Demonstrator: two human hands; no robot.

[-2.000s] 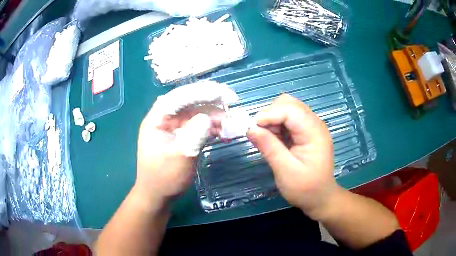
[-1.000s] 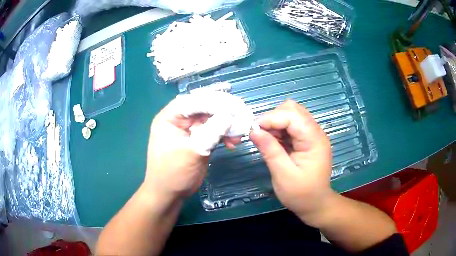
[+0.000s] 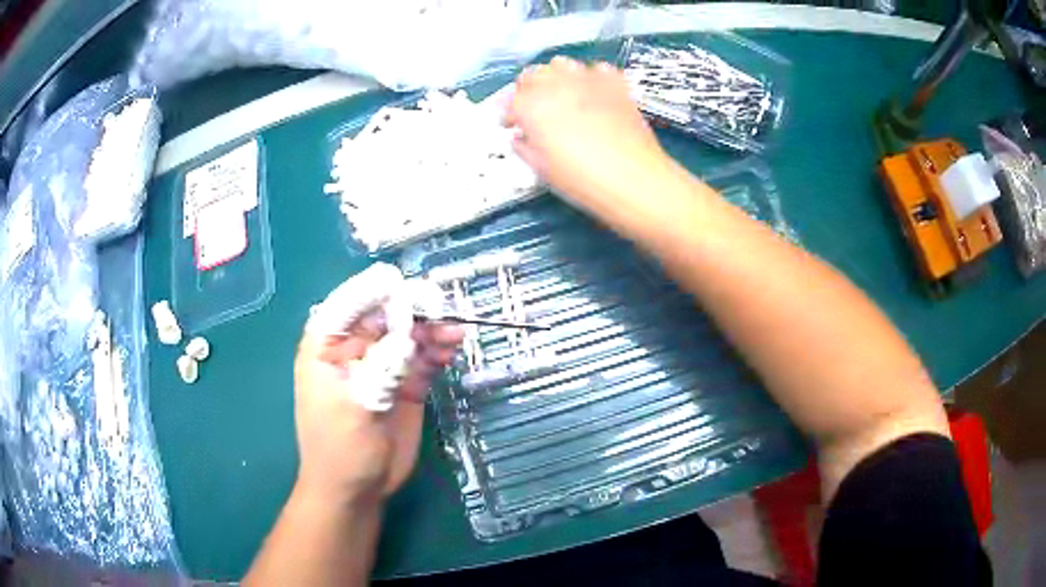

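Observation:
My left hand (image 3: 365,384), with white finger cots on thumb and fingers, holds a thin metal shaft (image 3: 493,325) that points right over the grooved tray (image 3: 596,401). Its left end is at white material between the fingers; fitting and cots are hard to tell apart. My right hand (image 3: 574,120) is at the right edge of the sleeve box (image 3: 424,172), by the heaped white sleeves; its fingertips are hidden, so a grip cannot be seen. A few assembled shafts (image 3: 513,296) lie at the tray's left part.
The shaft box (image 3: 702,94) is at the back, right of my right hand. An orange fixture (image 3: 938,218) with a white piece stands at the right. A label card (image 3: 220,206), loose white pieces (image 3: 168,322) and plastic bags (image 3: 57,378) are at the left. A large bag (image 3: 344,34) lies behind.
My right hand has left my left hand and reached up to the sleeve box. My left hand has moved left and down; the metal shaft and the assembled shafts now show. The view has shifted.

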